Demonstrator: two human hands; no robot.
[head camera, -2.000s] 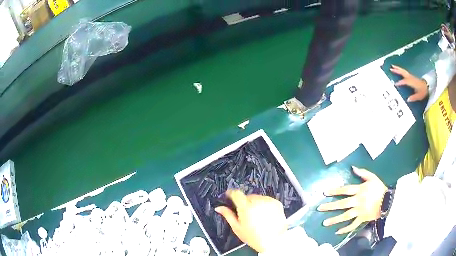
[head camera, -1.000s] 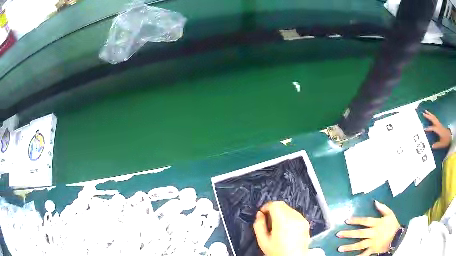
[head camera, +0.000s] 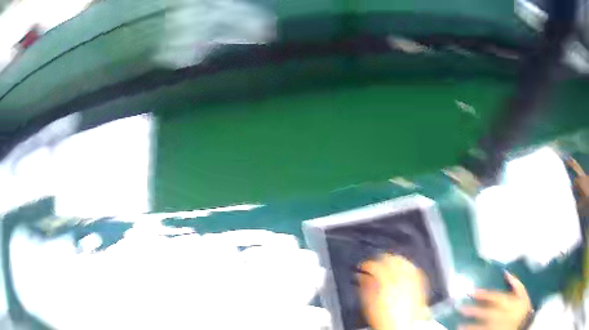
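Note:
The shallow white-rimmed tray (head camera: 318, 235) lies at the lower centre with a dark mass of small pieces (head camera: 407, 235) inside. My right hand (head camera: 394, 290) reaches into it from the bottom edge, fingers curled down over the pieces. A dark bit shows at the fingertips, but blur hides whether it is gripped. My left hand is out of the picture. A large overexposed heap of white coiled cables (head camera: 194, 277) lies left of the tray.
Blurred white boxes (head camera: 106, 167) lie on the green conveyor belt (head camera: 303, 148) at left. A crumpled clear bag (head camera: 216, 29) is beyond. A dark post (head camera: 533, 97) stands at right. Another person's hands (head camera: 497, 306) are right of the tray and by white sheets (head camera: 529, 213).
The view has turned left, so things appear farther right and blurred. The boxes and a small scrap have moved right along the belt. My right hand stays in the tray.

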